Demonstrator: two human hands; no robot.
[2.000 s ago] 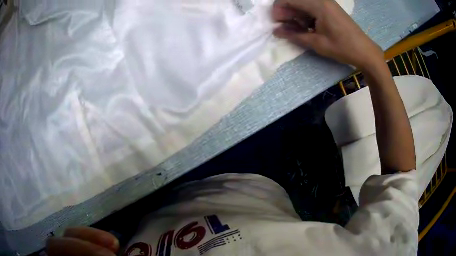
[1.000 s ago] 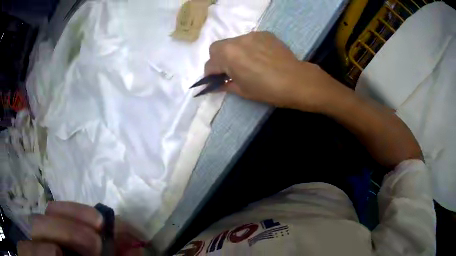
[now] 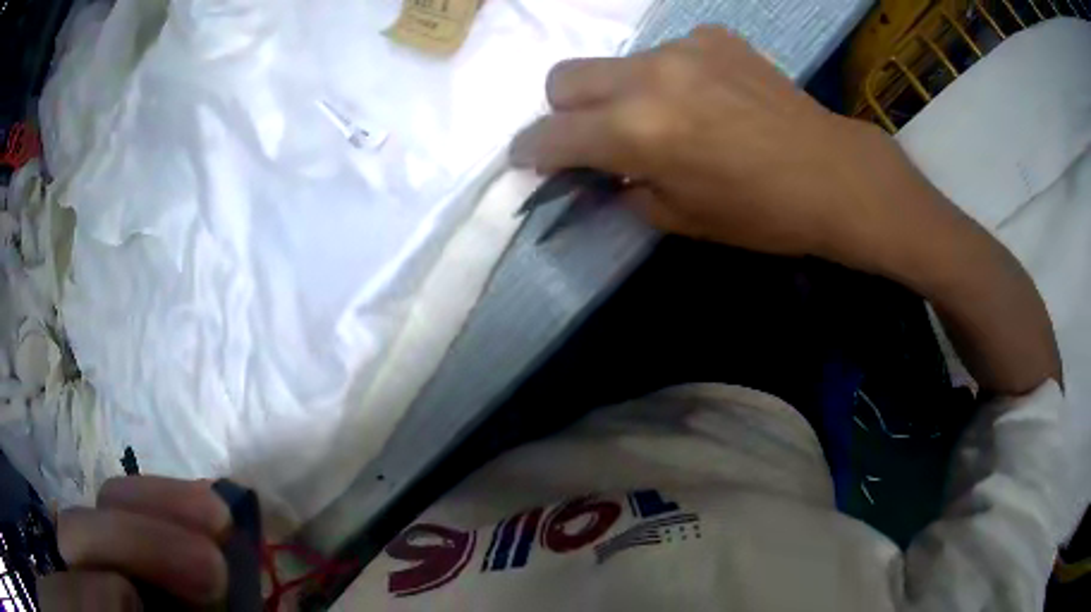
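Note:
The off-white jacket [image 3: 413, 347] lies with its shiny white lining [image 3: 227, 251] up and its matte edge band along the table's front edge. A tan tag [image 3: 433, 24] lies on it at the top, and a small white label [image 3: 353, 124] on the lining. My right hand [image 3: 706, 138] holds dark thread snips [image 3: 565, 197], blades apart and pointing left past the band; its fingertips touch the jacket edge. My left hand [image 3: 144, 544] is at the lower left with curled fingers, beside a dark strip and cut off by the frame; its grip is unclear.
The blue-grey tabletop [image 3: 509, 311] shows as a strip before the jacket. A yellow wire basket [image 3: 945, 72] with white cloth [image 3: 1041, 132] stands at the upper right. Red cord [image 3: 287, 571] is near my left hand. Crumpled pale cloth [image 3: 42, 347] and dark clutter lie at the left.
The view has shifted along the jacket since two seconds ago, bringing tag and snips into sight. In the last second, my right fingers have reached the jacket edge and the snips have moved right.

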